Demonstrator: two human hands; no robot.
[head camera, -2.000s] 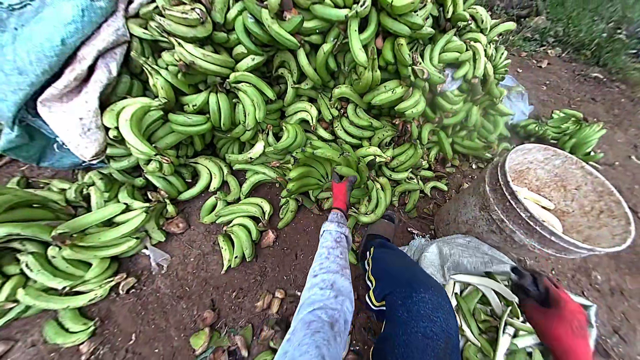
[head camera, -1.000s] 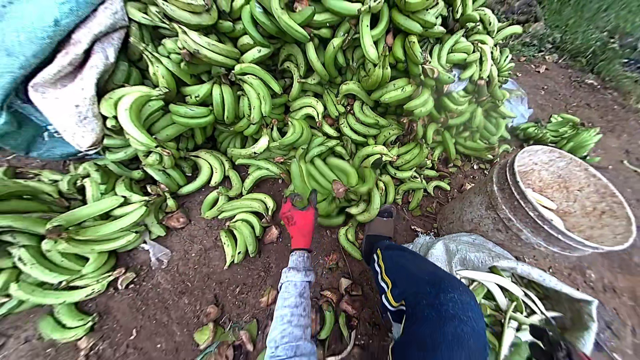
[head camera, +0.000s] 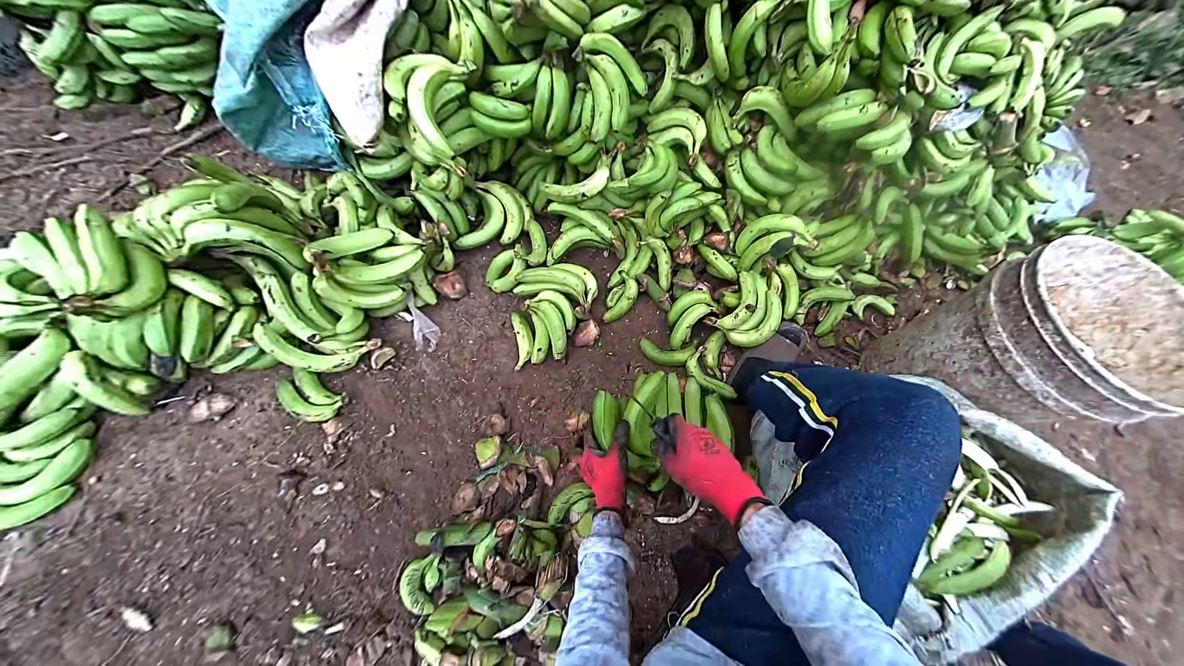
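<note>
Both hands wear red gloves with dark fingertips. A bunch of green bananas or plantains (head camera: 680, 398) lies between my legs, low in front of me. My left hand (head camera: 606, 467) is at the bunch's left edge, its fingers against the fruit. My right hand (head camera: 708, 462) is over the middle of the same bunch, fingers bent; something thin and dark shows by its fingertips, too small to name. Whether the right hand grips the fruit is hidden. Cut stems and green scraps (head camera: 490, 564) lie on the soil just left of my hands.
A large heap of green bunches (head camera: 647, 166) spreads ahead, with another pile (head camera: 231, 268) at the left. A dirty plastic bucket (head camera: 980, 319) stands at the right. Below it an open woven sack (head camera: 1078, 518) holds peels and green fruit. Blue and white sacks (head camera: 277, 83) lie upper left.
My left hand has come back from the heap toward me, and a bunch now lies between my legs. My right hand has moved from over the sack to that bunch. The view has shifted left.
</note>
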